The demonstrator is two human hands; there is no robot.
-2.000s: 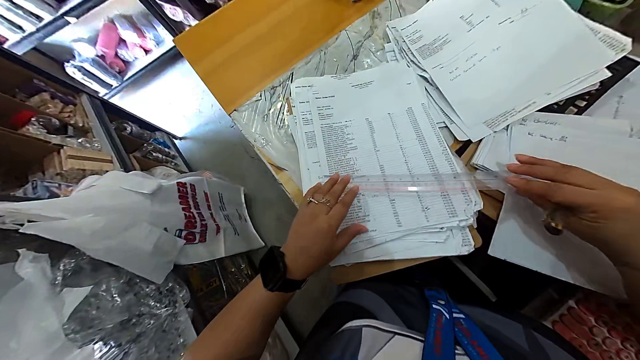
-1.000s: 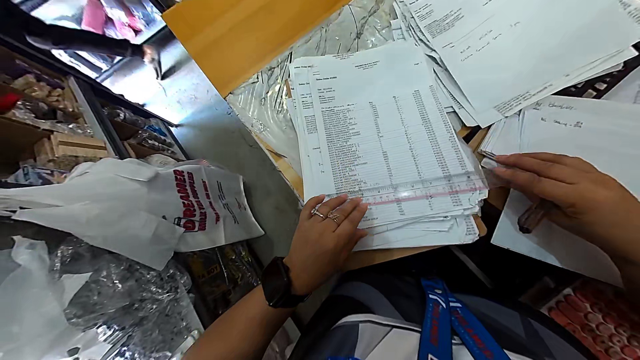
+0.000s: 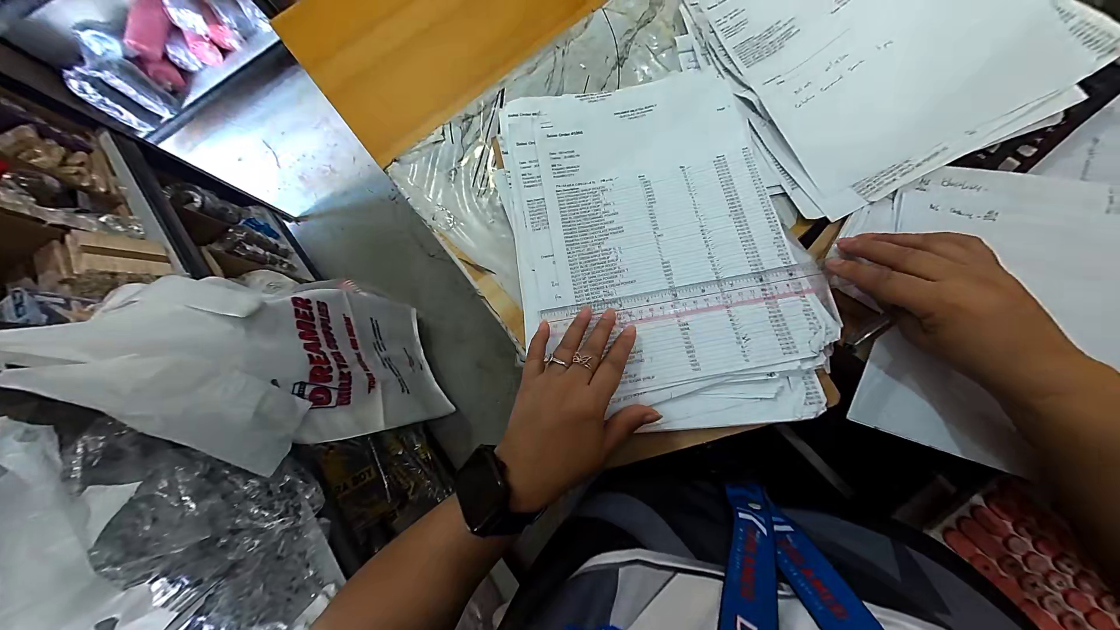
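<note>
A clear plastic ruler [image 3: 700,302] lies across a stack of printed sheets [image 3: 647,166] with columns of rows. My left hand [image 3: 573,394], with rings and a black smartwatch [image 3: 483,492] on the wrist, rests flat on the stack, its fingertips at the ruler's left end. At the ruler's right end is my right hand [image 3: 936,289], palm down, with its fingertips near the edge of the stack. A dark, slim thing, perhaps a pen [image 3: 868,331], shows under the right hand; the grip on it is mostly hidden.
More papers [image 3: 840,96] lie at the upper right, and handwritten sheets [image 3: 927,394] lie under the right hand. A yellow board or folder [image 3: 420,61] is beyond the stack. At the left are a white plastic bag [image 3: 376,367], clear plastic wrap [image 3: 210,534] and shelves [image 3: 144,184] of packaged goods.
The ruler now slants up to the right; one second ago it lay flatter and lower on the sheet. A person's arm seen at the upper left one second ago is out of view.
</note>
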